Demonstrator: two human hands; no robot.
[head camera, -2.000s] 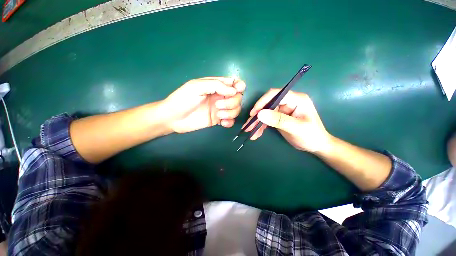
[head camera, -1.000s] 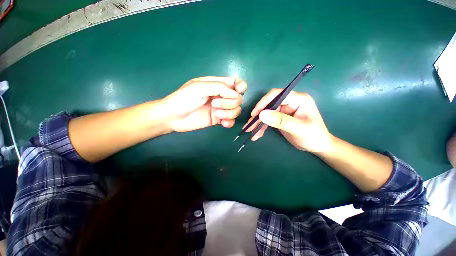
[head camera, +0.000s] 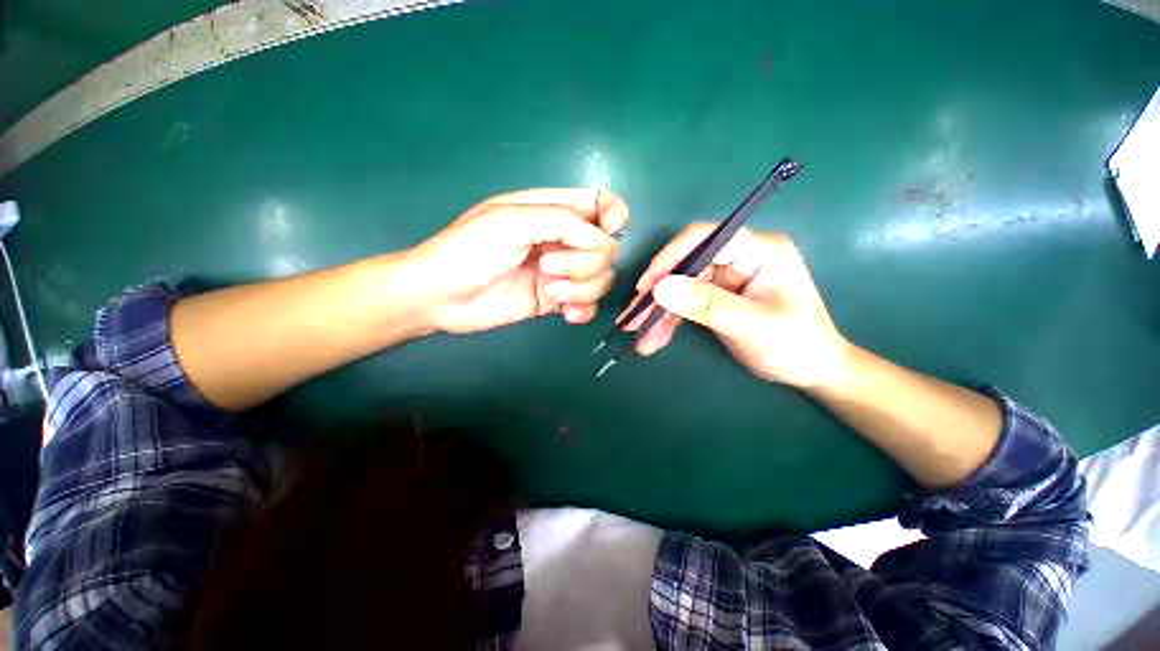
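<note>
My right hand holds black tweezers like a pen. Their two pale tips point down-left, slightly apart, with nothing visible between them. My left hand is raised to the left of the tweezers, fingers curled, thumb and index fingertips together. A tiny dark speck shows at these fingertips; whether it is a held part is too small to tell. The hands do not touch. Both are over the glossy green work surface.
A worn pale metal strip runs along the upper left, with a green surface beyond it. A white sheet is at the right edge. White cloth shows at lower right. A white object with a thin stem stands at far left.
The tweezer tips are a little closer together. The dark speck at my left fingertips now shows. The orange item at the upper left corner has gone out of view. Both hands have otherwise barely moved.
</note>
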